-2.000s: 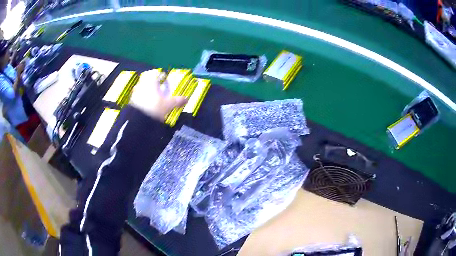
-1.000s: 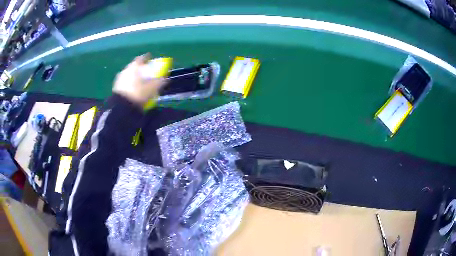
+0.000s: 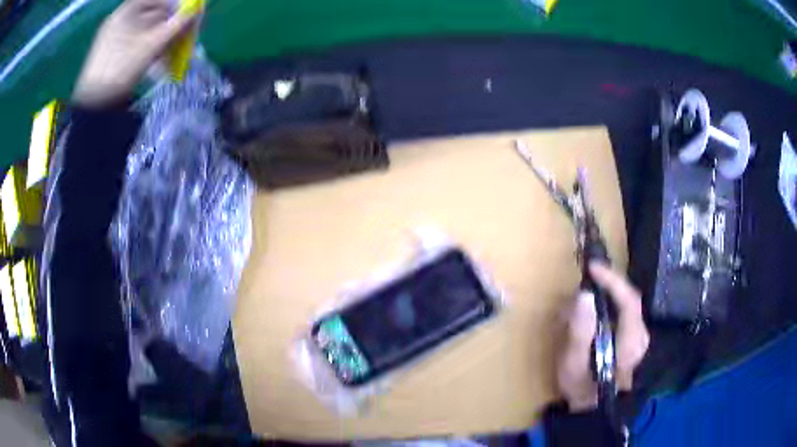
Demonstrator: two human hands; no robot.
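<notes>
My left hand (image 3: 127, 48) is at the top left and grips a yellow-edged battery (image 3: 184, 44), partly cut off by the top edge. My right hand (image 3: 603, 336), blurred, is closed around a dark pen-like tool (image 3: 591, 244) that looks like the soldering iron, at the right of the mat. A black device housing (image 3: 415, 310) lies tilted on a clear sleeve (image 3: 304, 362) at the mat's middle, with a green circuit board (image 3: 339, 349) at its left end. Slim metal tweezers (image 3: 544, 172) lie above my right hand.
A tan cardboard mat (image 3: 411, 196) covers the bench centre. A black fan (image 3: 310, 148) stands at its upper left. Bubble-wrap bags (image 3: 188, 218) are heaped at left beside battery stacks (image 3: 19, 205). A white spool (image 3: 724, 140) sits above a black unit (image 3: 699, 236) at right.
The view has swung right and down onto the mat. My left hand still holds the battery and is now above the bubble-wrap. My right hand has come into view with the tool.
</notes>
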